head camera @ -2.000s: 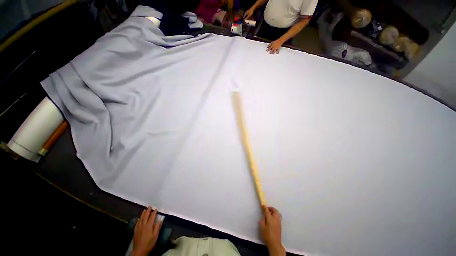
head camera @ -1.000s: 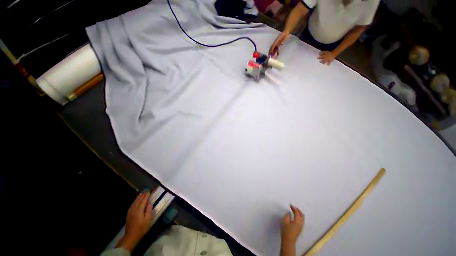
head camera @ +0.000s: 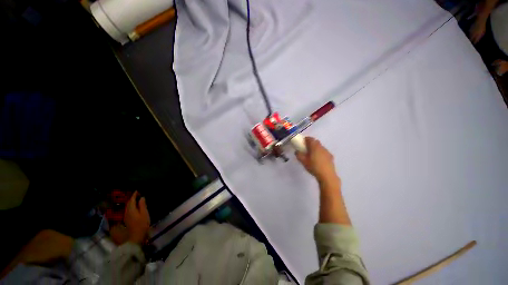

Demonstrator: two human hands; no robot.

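The end cutter (head camera: pixel 273 136), a red, white and blue unit with a dark red bar, sits on the pale grey-lilac fabric (head camera: pixel 401 167). My right hand (head camera: pixel 318 160) is closed around its white handle. A thin dark line runs through the fabric from near the cutter to the far edge. My left hand (head camera: pixel 136 217) is low on the left, beside the near end of the silver-white rail (head camera: pixel 192 212), which projects over the table rim. A blurred dark red thing (head camera: pixel 117 203) is next to it; whether I hold it cannot be told.
A dark cable (head camera: pixel 255 67) runs from the cutter up over the folds. The wooden stick (head camera: pixel 440 264) lies on the fabric at lower right. The white roll (head camera: pixel 125 16) and orange-brown pole (head camera: pixel 151 23) are at upper left. A person's arm (head camera: pixel 42 253) shows lower left, another person's hand (head camera: pixel 478 29) upper right.
The cutter has come across the cloth from the other person's side to my side, and my right hand has taken its handle. A thin line now shows behind it. The view has shifted left.
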